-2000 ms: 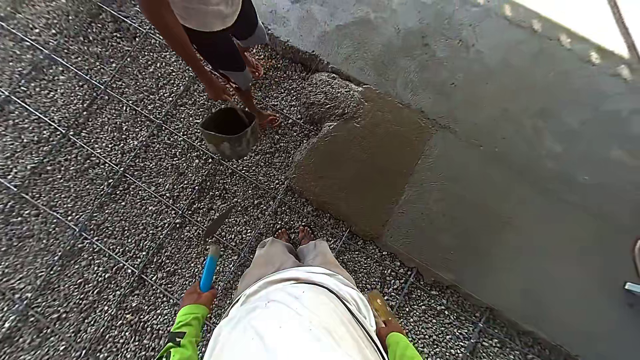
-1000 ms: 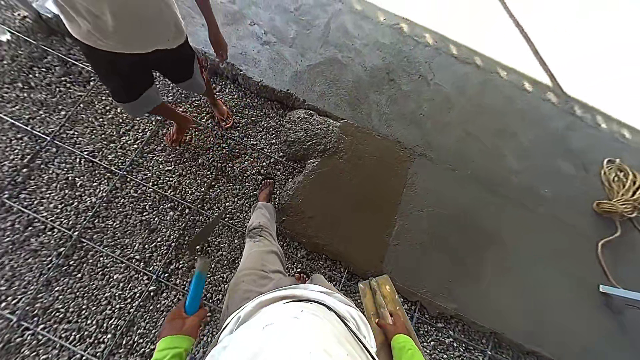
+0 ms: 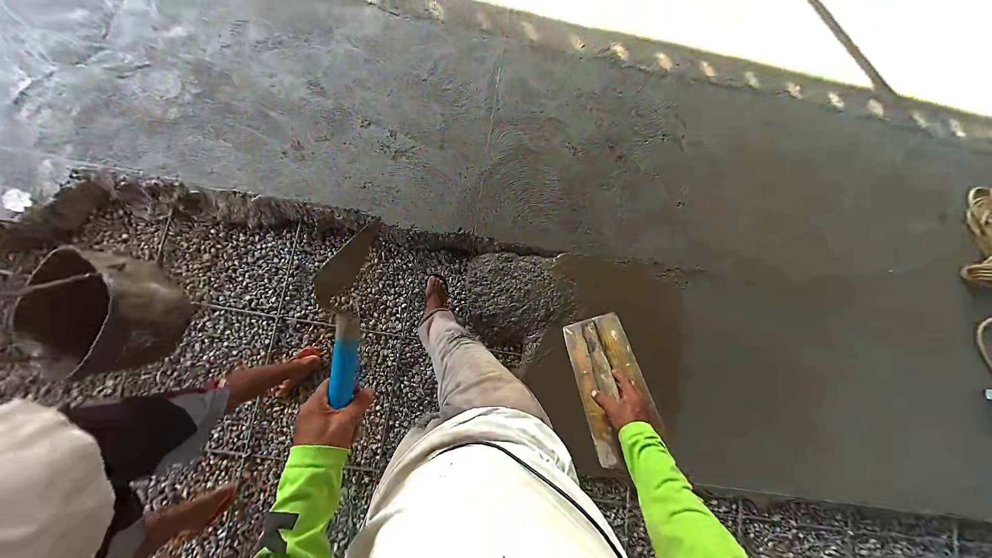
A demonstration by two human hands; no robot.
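My left hand (image 3: 329, 415) is closed around the blue handle of a pointed masonry trowel (image 3: 346, 271), whose blade points up over the gravel bed. In my right hand (image 3: 624, 404) is a rectangular hand float (image 3: 601, 380), its handle along the middle, held above the dark wet mortar. A rough heap of fresh mortar (image 3: 515, 291) lies against the edge of the smoothed wet patch (image 3: 632, 298). Both my sleeves are bright green. My bare foot (image 3: 435, 294) stands on the gravel left of the heap.
Gravel (image 3: 418, 353) with thin rebar across it borders the grey concrete slab (image 3: 790, 310). At left, another person (image 3: 139, 434) stands barefoot beside a mortar-stained bucket (image 3: 147, 310) lying tilted. Coiled rope (image 3: 980, 225) lies at the right edge.
The view has turned and shifted. The float in my right hand now extends over the wet mortar; before, it was beside my body. A bucket shows at left again, beside the other person.
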